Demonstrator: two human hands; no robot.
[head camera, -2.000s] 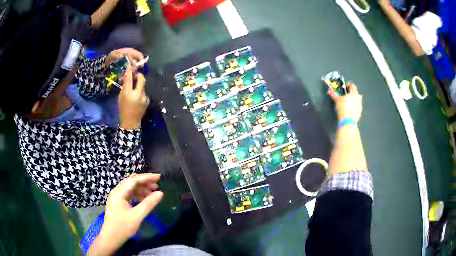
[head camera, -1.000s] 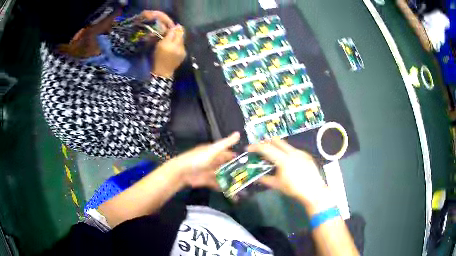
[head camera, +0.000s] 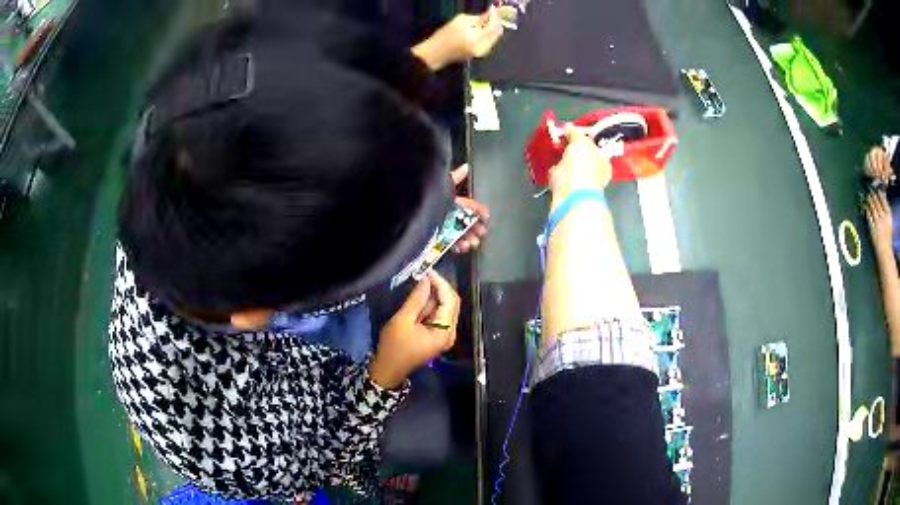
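Note:
My right hand [head camera: 582,163], with a blue wristband, reaches to the red carrier [head camera: 641,170] on the green bench. Its fingers are at the carrier's left part, beside a pale ring [head camera: 622,126] set in it. The fingertips are too blurred to tell whether they grip anything. My left hand is not in view. Rows of green boards [head camera: 663,330] lie on the black mat [head camera: 703,395], largely hidden by my right forearm and sleeve.
A person in a dark cap [head camera: 286,158] leans in at left, holding a board [head camera: 449,237] beside my arm. A white strip [head camera: 658,225] lies below the carrier. Single boards lie at right [head camera: 775,375] and upper right [head camera: 703,92]. Another person's hand [head camera: 466,39] is at the top.
My right hand has left the board both hands held and moved forward to the red carrier. My left hand and that board are out of sight. The view has shifted further along the bench.

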